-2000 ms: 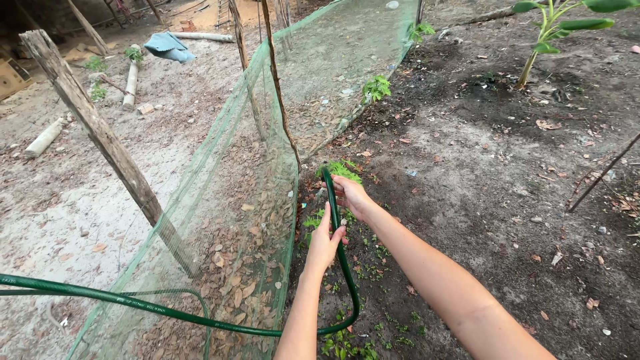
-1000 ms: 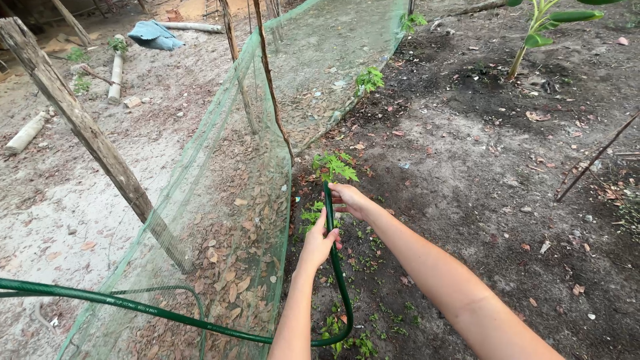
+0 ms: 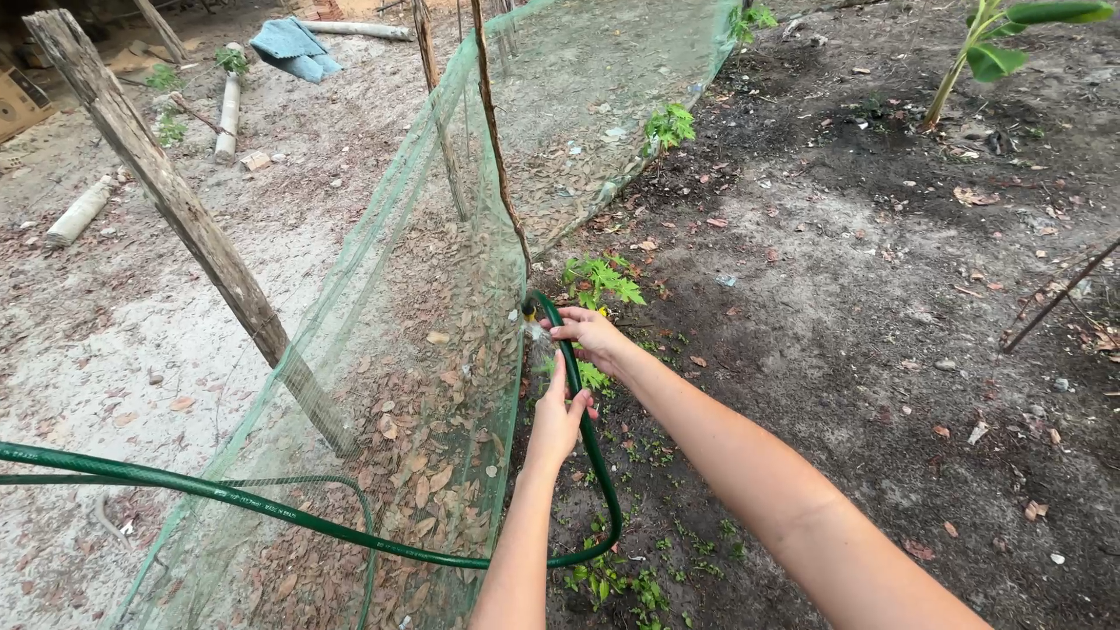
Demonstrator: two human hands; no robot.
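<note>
A green garden hose comes in from the left, crosses the netting, loops up through both hands and bends over at its top. My left hand holds it lower down, thumb and fingers around it. Just above, my right hand grips the hose near the bend. Its dark and yellow end fitting points down beside my right fingertips, and water seems to come out of it by the netting. Leafy green seedlings stand just beyond and below the hands.
Green mesh netting runs along the left on thin sticks, with a weathered wooden post beside it. Another seedling grows farther along the net. At upper right is a young banana plant; a thin stick leans at the right edge.
The top of the hose is bent over to the left now, with its end fitting in sight by the netting; one second ago it ran up behind the right fingers without this bend showing.
</note>
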